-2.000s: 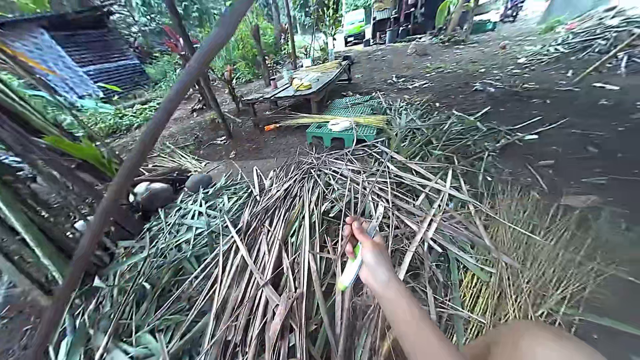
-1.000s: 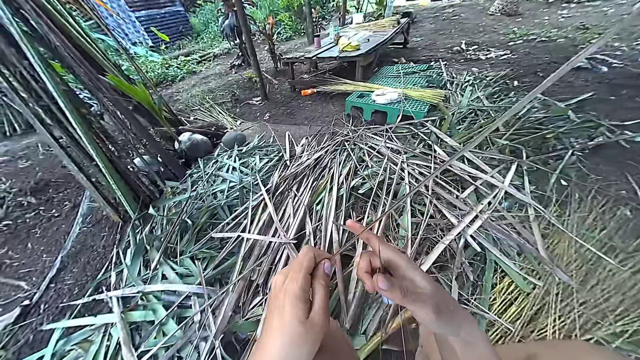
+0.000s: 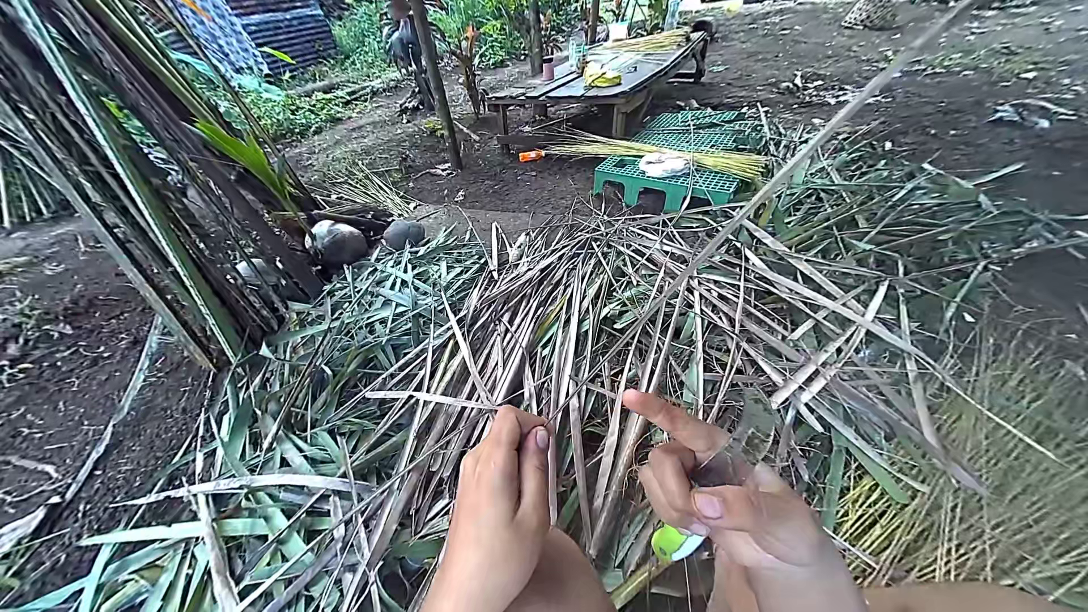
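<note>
My left hand point(image 3: 506, 501) pinches a long, thin palm leaf strip point(image 3: 756, 200) between thumb and forefinger; the strip slants up to the top right. To its right, my right hand point(image 3: 722, 493) has its forefinger stretched out toward the strip and its other fingers curled round a small knife with a green handle point(image 3: 674, 542). The handle's end shows under the fingers; the blade cannot be made out. Beneath both hands lies a heap of dry brown palm leaf strips point(image 3: 586, 314), with green leaf strips point(image 3: 297, 450) at its left.
Thin yellow-green midribs point(image 3: 926, 527) lie at lower right. Beyond the heap, a green plastic crate point(image 3: 667, 183) bears a midrib bundle point(image 3: 731, 161) and a white item. A low wooden table point(image 3: 625, 81) stands behind. Leaning fronds point(image 3: 161, 195) and coconuts point(image 3: 337, 244) are at left.
Two seconds ago only my right hand was in view, holding the green-handled knife. My left hand has since come in, pinching the strip, with the right hand beside it. The view has shifted.
</note>
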